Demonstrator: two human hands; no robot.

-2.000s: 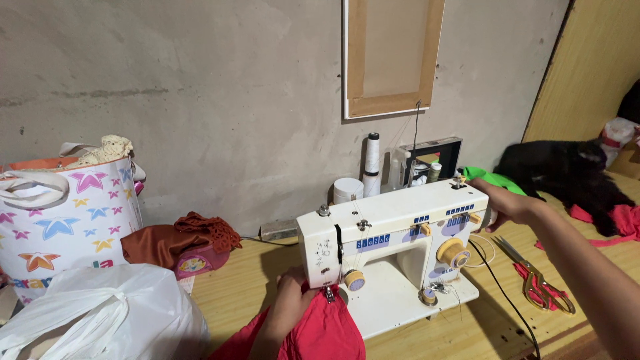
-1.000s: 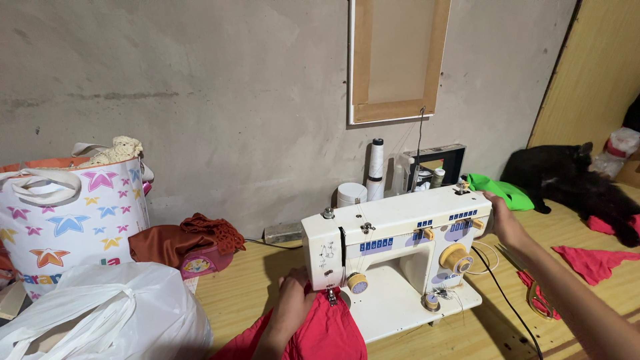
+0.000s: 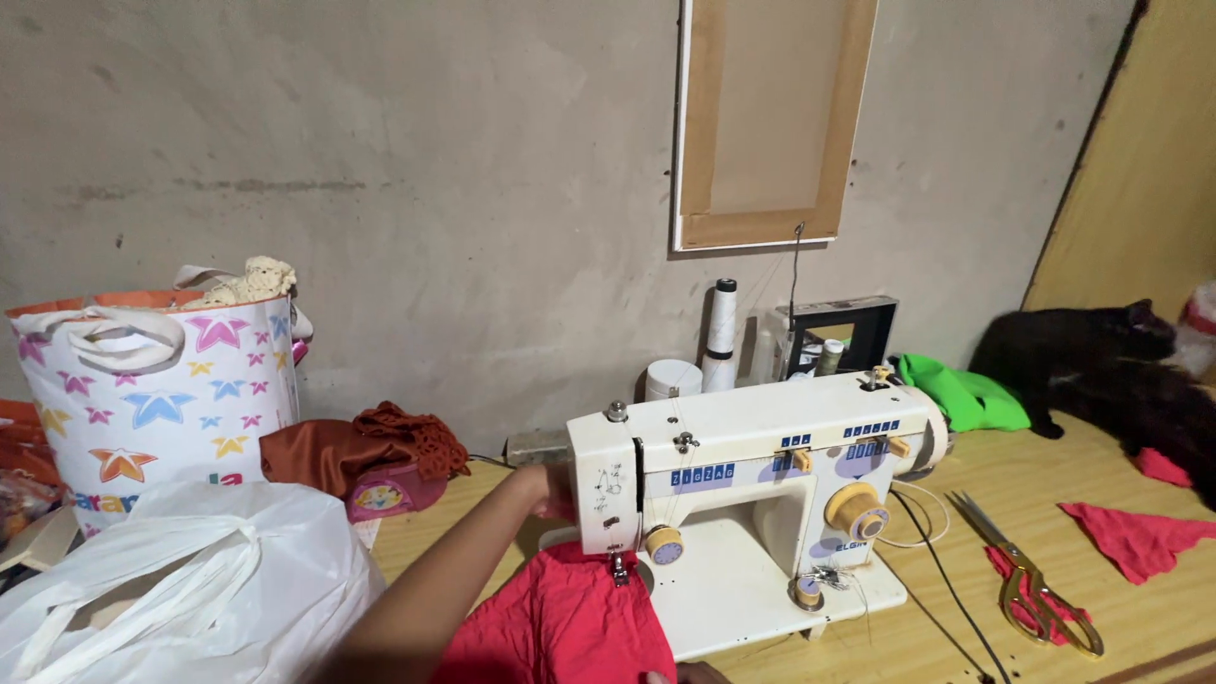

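Observation:
A white Elgin sewing machine (image 3: 750, 427) stands on the wooden table. Red fabric (image 3: 570, 617) lies at its needle end, under the presser foot (image 3: 619, 570), and spreads toward the bottom edge. My left hand (image 3: 549, 489) reaches behind the left end of the machine head; its fingers are mostly hidden, and whether they grip the fabric cannot be told. Only a small part of my right hand (image 3: 692, 674) shows at the bottom edge, at the near edge of the red fabric; its grip is cut off from view. Thread runs down the front of the machine.
Gold-handled scissors (image 3: 1031, 589) lie on red scraps at right, near another red scrap (image 3: 1135, 537). A black cat (image 3: 1073, 361) lies behind, beside green cloth (image 3: 959, 394). Thread cones (image 3: 722, 332) stand behind the machine. A star-patterned bag (image 3: 161, 399) and white plastic bag (image 3: 209, 589) occupy the left.
My right hand has left the handwheel end of the machine and is now at the bottom edge by the fabric. My left hand has moved from beside the presser foot to behind the machine head.

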